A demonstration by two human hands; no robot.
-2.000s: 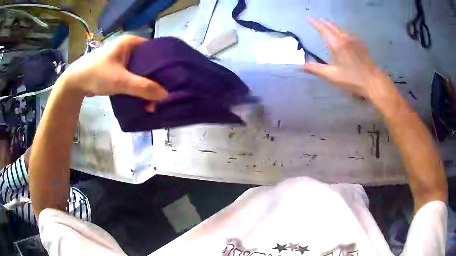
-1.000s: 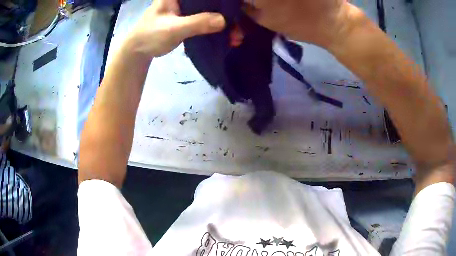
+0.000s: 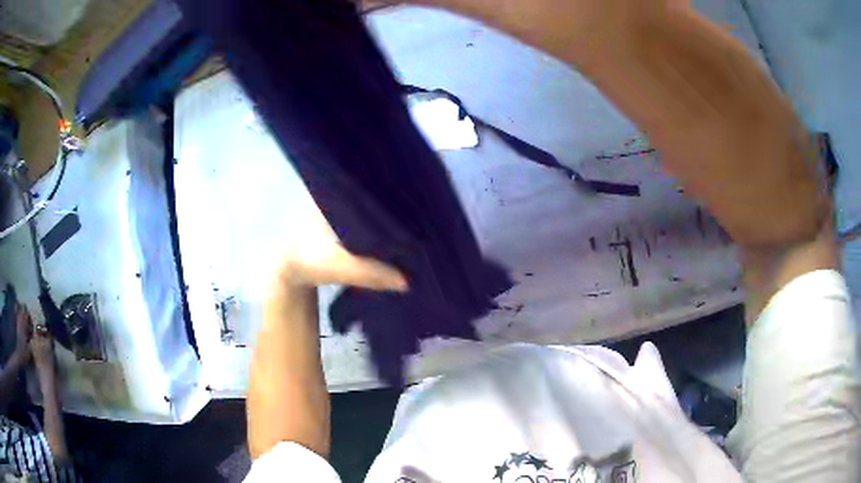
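Observation:
A bundle of dark purple cloth strips (image 3: 368,141) runs from the top left down to the table's front edge, its ragged ends hanging near my shirt. My left hand (image 3: 345,269) grips it near the lower end, thumb on top. My right arm crosses the upper right, and my right hand is cut off by the top edge. A thin dark strip (image 3: 529,149) lies on the pale table beyond the bundle. A white paper slip (image 3: 447,124) lies by the strip, partly hidden by the bundle.
The pale padded table (image 3: 566,245) has dark marks. A blue-grey padded board (image 3: 137,57) is at the far left, near a pale hose (image 3: 64,179). Another person's striped sleeve (image 3: 30,451) and hands show at lower left. A dark object (image 3: 828,158) is at the right edge.
The cloth bundle now stretches out long towards me. My left hand has moved down to its lower end, and my right hand has gone out at the top. The slip and thin strip are uncovered.

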